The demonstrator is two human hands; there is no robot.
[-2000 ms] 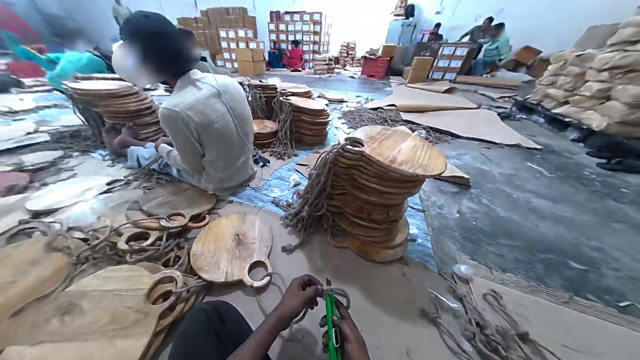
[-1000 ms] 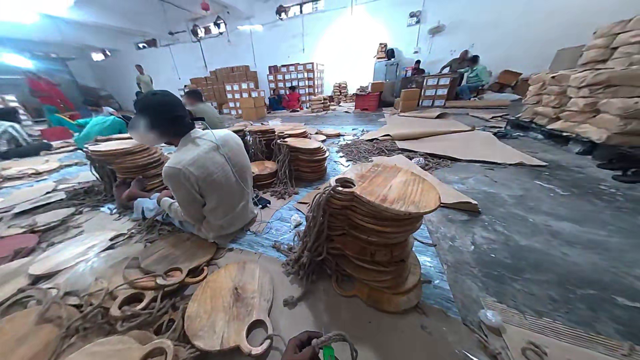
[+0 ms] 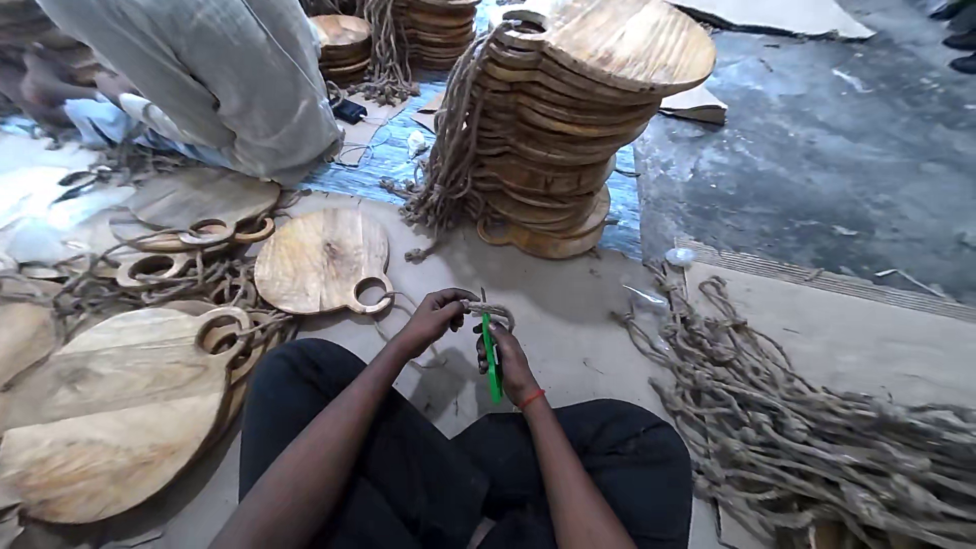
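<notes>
My left hand (image 3: 441,314) pinches the end of a piece of rope (image 3: 492,309) between thumb and fingers, just above my lap. Around a green-handled cutting tool (image 3: 492,366) my right hand (image 3: 507,358) is closed; its dark tip points up beside the rope, and the blades are too small to make out. The rope curves over toward my right fingers. Ahead and to the left lies a round wooden board (image 3: 324,259) with a ring handle, a thin cord passing through the ring.
A tall stack of round wooden boards (image 3: 564,145) with hanging ropes stands ahead. More boards (image 3: 114,404) and ropes lie at left. A heap of knotted ropes (image 3: 823,435) is at right on cardboard (image 3: 839,328). A seated person (image 3: 236,84) is close at front left.
The view has tilted down, bringing both hands and my lap into full sight. The rope and the green tool remain at my hands.
</notes>
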